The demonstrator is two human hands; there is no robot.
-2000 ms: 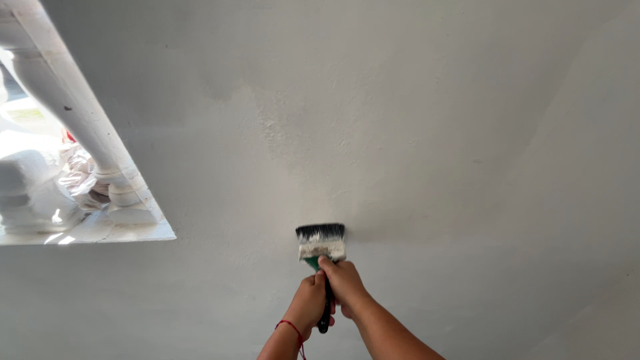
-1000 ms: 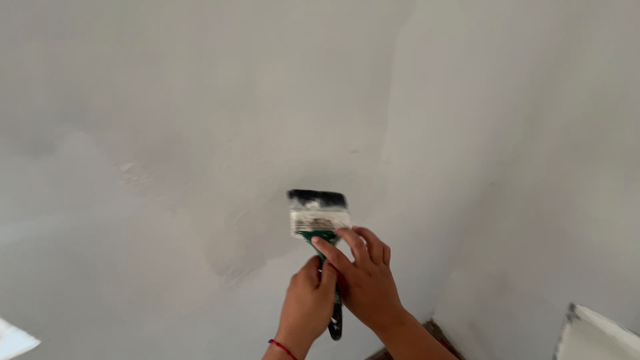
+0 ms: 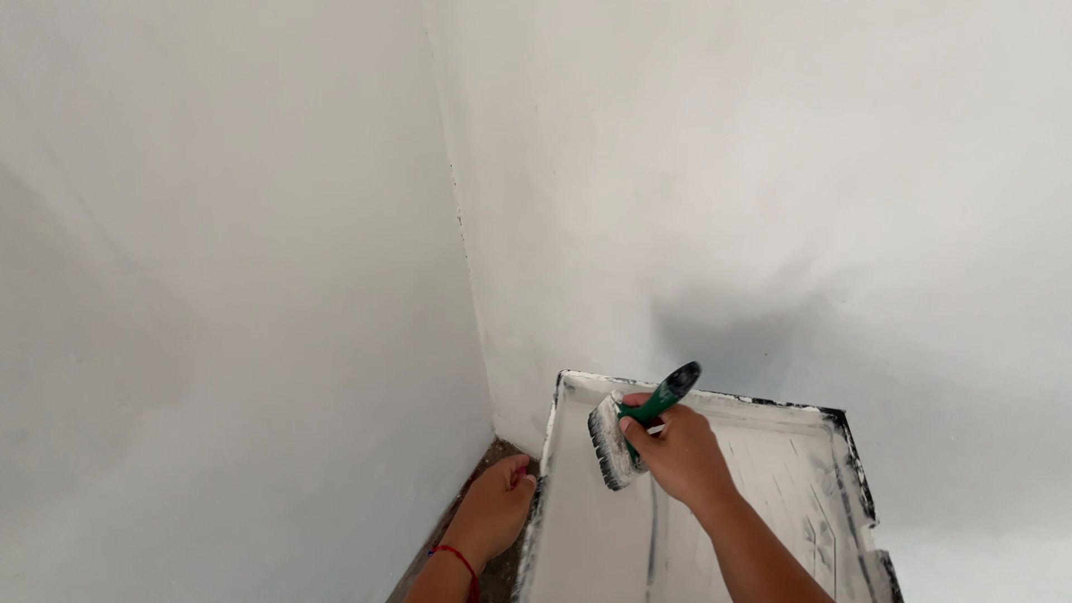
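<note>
My right hand (image 3: 682,456) grips a wide paintbrush (image 3: 624,444) by its green and black handle, close to the paint-coated ferrule. The dark bristles, streaked with white paint, point down and left over a paint tray (image 3: 775,404). White paint covers the tray's inside, and its black rim is smeared with it. Whether the bristles touch the paint, I cannot tell. Beside the tray's left edge is my left hand (image 3: 494,511), its fingers curled and the thumb near the fingertips; whether it touches the rim is unclear. A red cord bracelet (image 3: 456,554) circles the left wrist.
Two pale painted walls, a left wall (image 3: 251,293) and a right wall (image 3: 837,167), meet at a corner (image 3: 461,222) with small dark chips along it. A strip of brown floor (image 3: 502,574) shows below, left of the tray. A soft shadow falls on the right wall.
Both hands were on the brush against the wall; my left hand has let go. The brush, in my right hand, is now over the tray. The view has swung right and down to the corner.
</note>
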